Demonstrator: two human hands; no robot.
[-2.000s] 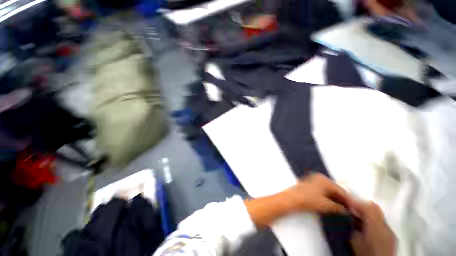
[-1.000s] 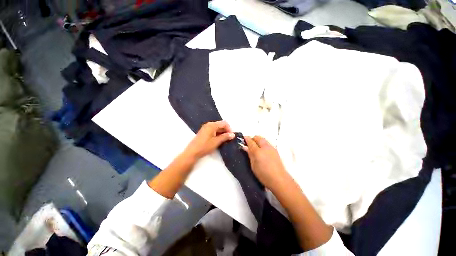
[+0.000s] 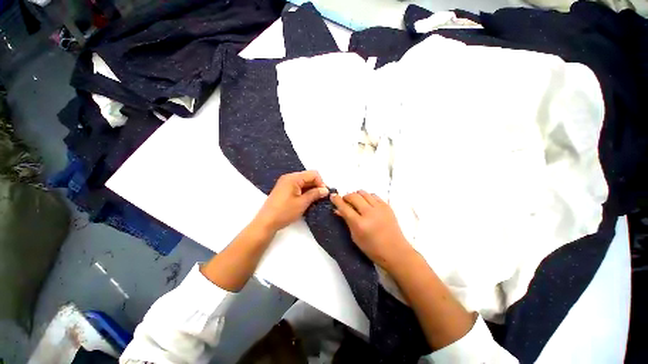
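A dark, pale-flecked garment [image 3: 252, 117] lies spread on the white table [image 3: 170, 170], its large white lining [image 3: 476, 156] facing up and creased. My left hand [image 3: 292, 200] pinches a small bit of the dark facing edge between thumb and fingers. My right hand [image 3: 369, 224] is right beside it, its fingertips at the same dark bit, fingers curled. Thread snips are not clearly visible; the right palm is hidden. The dark band runs from the upper left, under my hands, to the table's near edge.
A heap of dark garments [image 3: 156, 53] with white patches lies at the far left, with blue denim [image 3: 138, 226] below it. More dark cloth lies at the far right. A green sack [image 3: 32, 249] and a blue-edged bin [image 3: 106, 328] stand on the grey floor at left.
The view has swung right and down onto the garment, then settled. A metallic glint seen at my right fingertips a second ago no longer shows clearly. My hands remain close together at the dark edge.
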